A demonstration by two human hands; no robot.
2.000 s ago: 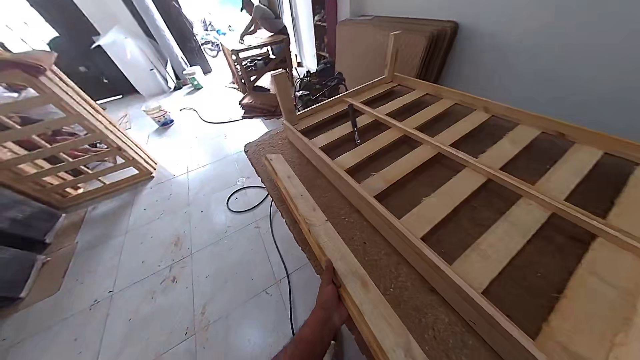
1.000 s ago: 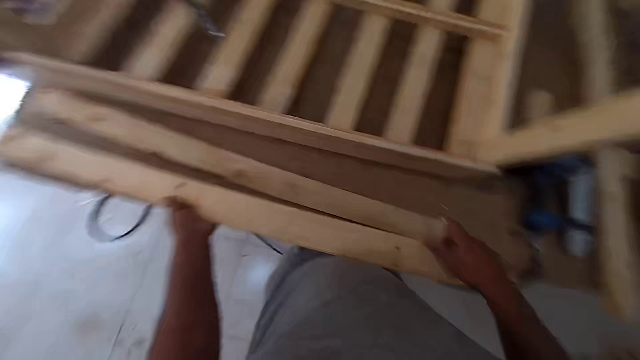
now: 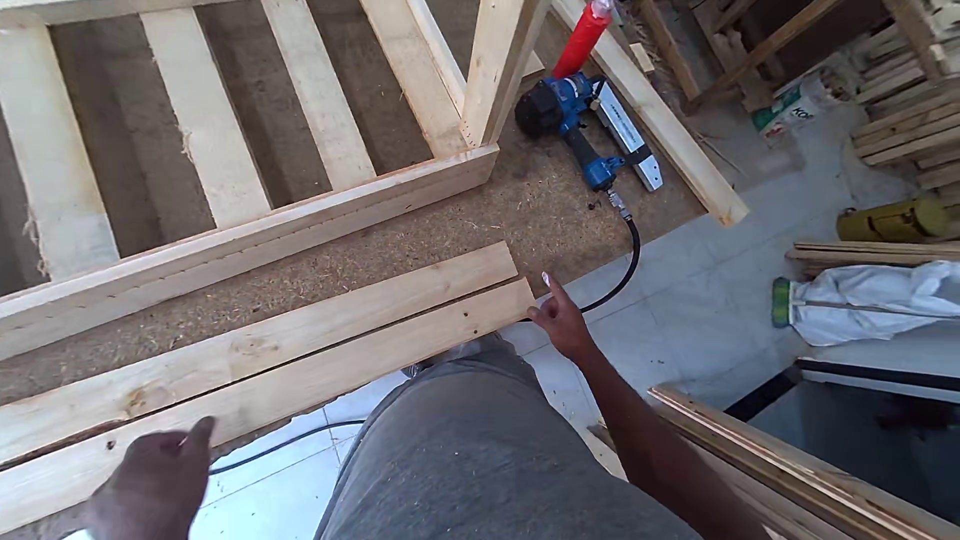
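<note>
Two light wooden boards lie side by side along the near edge of the particleboard worktop (image 3: 420,225): a farther board (image 3: 285,330) and a nearer board (image 3: 337,367). My left hand (image 3: 154,476) rests at the nearer board's edge on the left, thumb raised; whether it grips is unclear. At the nearer board's right end is my right hand (image 3: 561,315), index finger extended and other fingers curled against the corner. Behind the boards stands a slatted wooden frame (image 3: 247,251) with an upright post (image 3: 502,67). A blue pneumatic stapler (image 3: 585,127) lies right of the post.
A black air hose (image 3: 634,262) runs from the stapler off the worktop's edge. Beyond it, a loose wooden strip (image 3: 675,142) overhangs the worktop, near a red bottle (image 3: 583,37). Stacked boards (image 3: 795,480) stand at lower right; a white sack (image 3: 862,304) is on the right.
The view has swung right along the worktop. The two boards, partly apart and at an angle a second ago, now lie nearly parallel with a narrow gap. The stapler is now in plain view.
</note>
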